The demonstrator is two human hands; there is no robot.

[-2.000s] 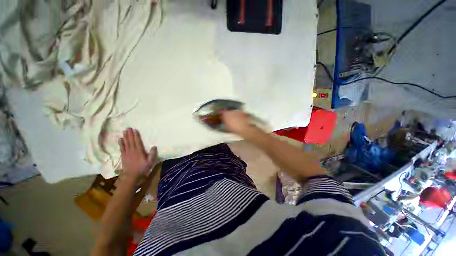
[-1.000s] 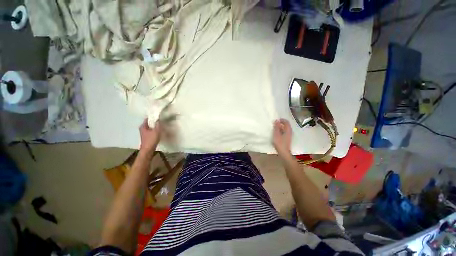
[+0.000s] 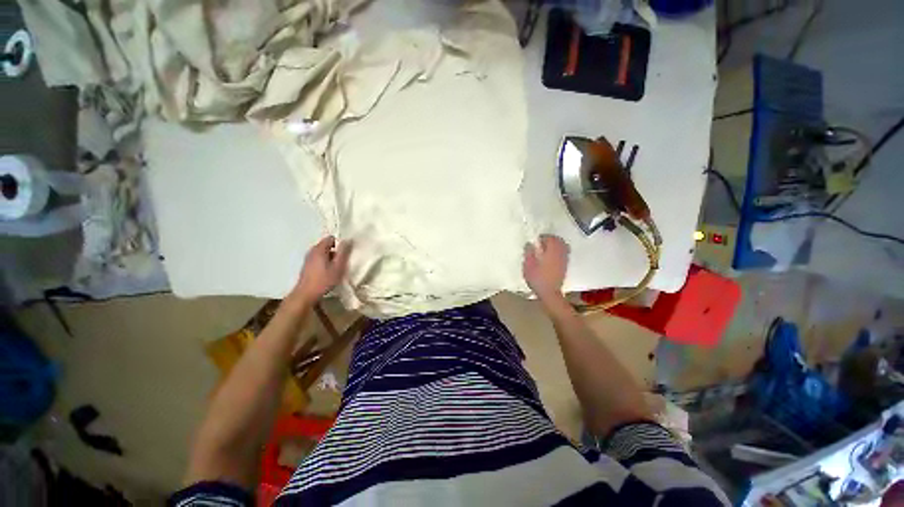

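Note:
A cream cloth garment piece (image 3: pixel 436 149) lies on the off-white pressing table (image 3: pixel 223 198), its near edge bunched at the table's front edge. My left hand (image 3: pixel 323 268) grips its left edge near the front. My right hand (image 3: pixel 546 265) grips its right front corner. A small white patch (image 3: pixel 301 127) shows on the cloth at the upper left. The iron (image 3: pixel 598 183), with silver soleplate and brown-orange top, stands on the table right of the cloth, untouched.
A heap of wrinkled cream cloth (image 3: pixel 198 59) lies at the back left. The black iron rest (image 3: pixel 597 55) is at the back right. The iron's tan hose (image 3: pixel 649 262) loops over the front edge. A red stool (image 3: pixel 704 307) is below right. White thread cones (image 3: pixel 28 186) stand left.
The iron was in my right hand, then stood on the table. Since then the cloth's left edge has moved right with my left hand, and its front has bunched up.

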